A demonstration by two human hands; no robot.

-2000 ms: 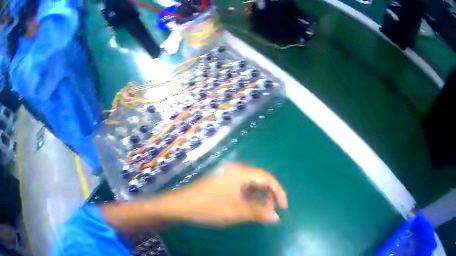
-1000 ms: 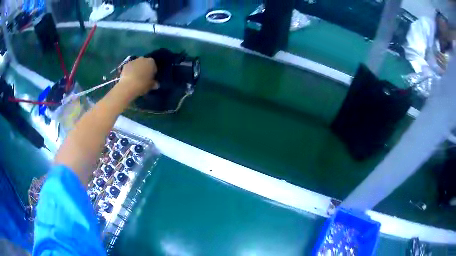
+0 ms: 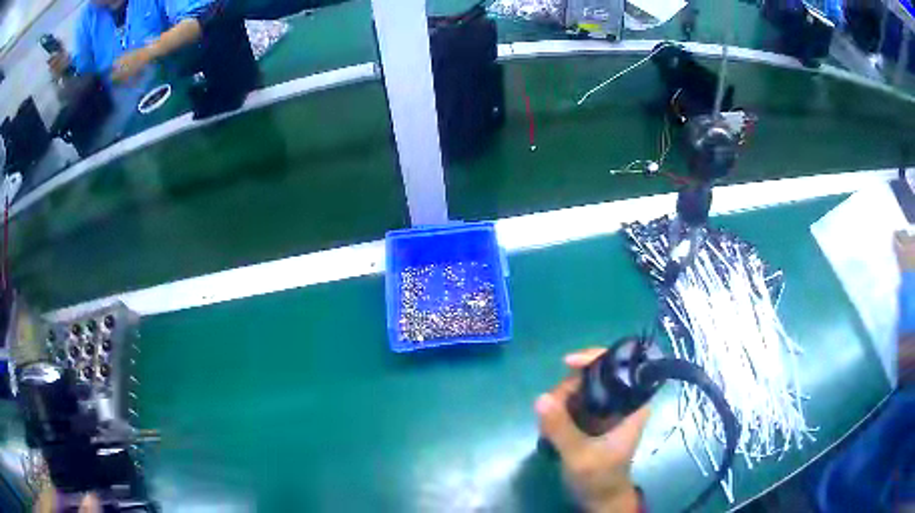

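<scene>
My right hand (image 3: pixel 597 441) is closed around the thick black electric screwdriver (image 3: pixel 614 386), whose black cord loops off to the right. Its tip is hidden or too dark to tell. At the bottom left, my left hand (image 3: pixel 78 501) is blurred and mostly cut off by the edge, with fingers on a black housing (image 3: pixel 75 441). The housing is in front of the tray (image 3: pixel 122 346) of small round black-topped parts and hides some of it. A blue bin (image 3: pixel 399 246) with a heap of small shiny screws (image 3: pixel 451 306) sits on the green bench between my hands.
A bundle of white cables (image 3: pixel 737 346) lies right of the screwdriver. A dark tool (image 3: pixel 710 150) hangs above it. A grey post (image 3: pixel 409 120) stands behind the bin. Beyond the white edge, the conveyor carries black housings (image 3: pixel 682 80). People are at far left and right edge.
The view has swung right. My left hand has brought the black housing from the conveyor over to the near left. My right hand has come into view, holding the screwdriver.
</scene>
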